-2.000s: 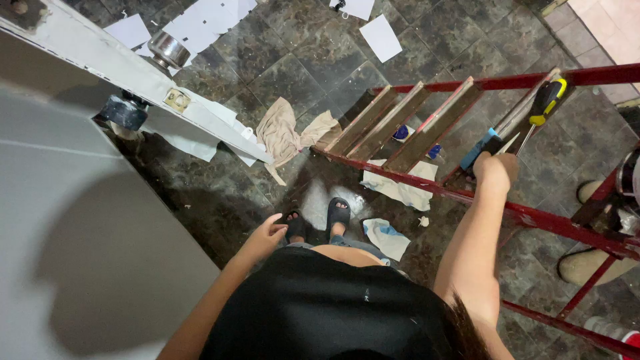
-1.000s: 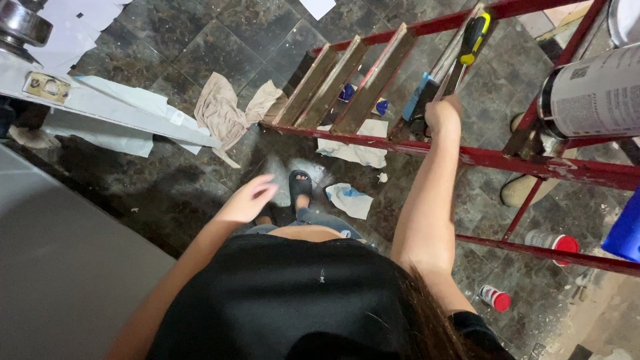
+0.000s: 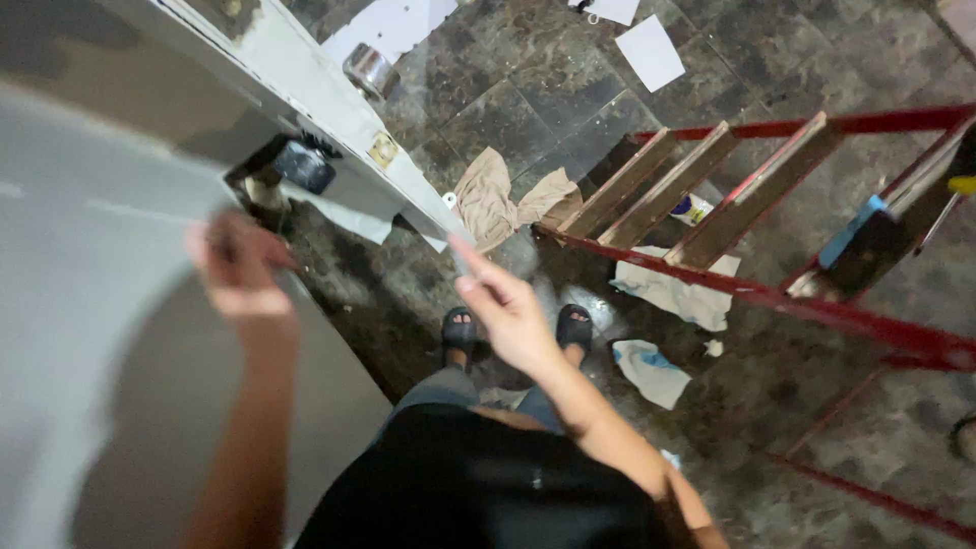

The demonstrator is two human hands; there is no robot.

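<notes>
My left hand is raised in front of the grey wall at the left. It is badly blurred, with a dark patch at its fingers, so whether it holds anything cannot be told. Over the floor in front of my body is my right hand, its index finger stretched toward the lower edge of the white door. A thin greyish shape shows between its finger and thumb, too blurred to name. The door has a metal knob and a latch plate; a dark knob is on its other side.
A red ladder with brown steps stands at the right, holding a blue-edged item and a yellow-handled tool. Beige cloth, stained paper towels and white sheets lie on the dark tiled floor.
My right hand has left the tools on the ladder and moved left, in front of my body. My left hand has risen from beside my waist to in front of the wall.
</notes>
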